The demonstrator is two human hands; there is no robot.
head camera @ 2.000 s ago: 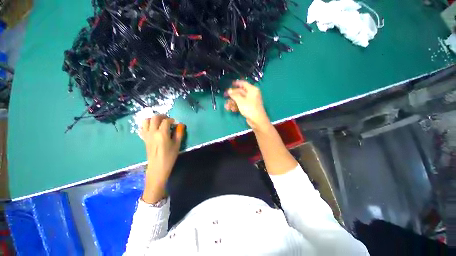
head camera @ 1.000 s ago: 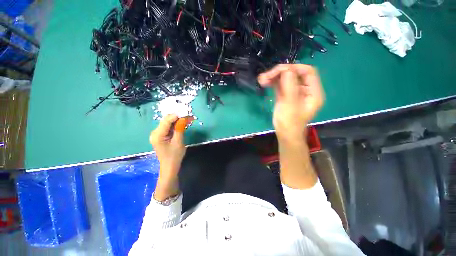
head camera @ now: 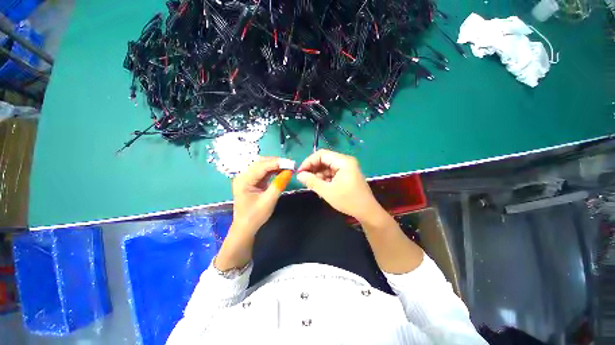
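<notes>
A tangled heap of black cable assemblies [head camera: 270,60] with red sections lies on the green bench. A loose pile of small white plastic pieces [head camera: 236,149] sits before it. My left hand [head camera: 255,195] pinches a small white piece [head camera: 287,164]. A small orange tool [head camera: 282,180] shows at its thumb; whether it is held or worn is unclear. My right hand [head camera: 342,185] meets the left fingertips and pinches a thin, dark reddish cable end [head camera: 297,172]. The rest of that cable is mostly hidden by the hand.
A crumpled white cloth or mask [head camera: 509,47] lies at the bench's far right. A red basket [head camera: 421,192] and a carton [head camera: 442,242] are below the bench edge [head camera: 499,153] at right. Blue film-lined bins [head camera: 165,269] stand below at left.
My right hand has come down and left from beside the heap to my left hand. My left hand has moved right, away from the white pile. Their fingertips now meet.
</notes>
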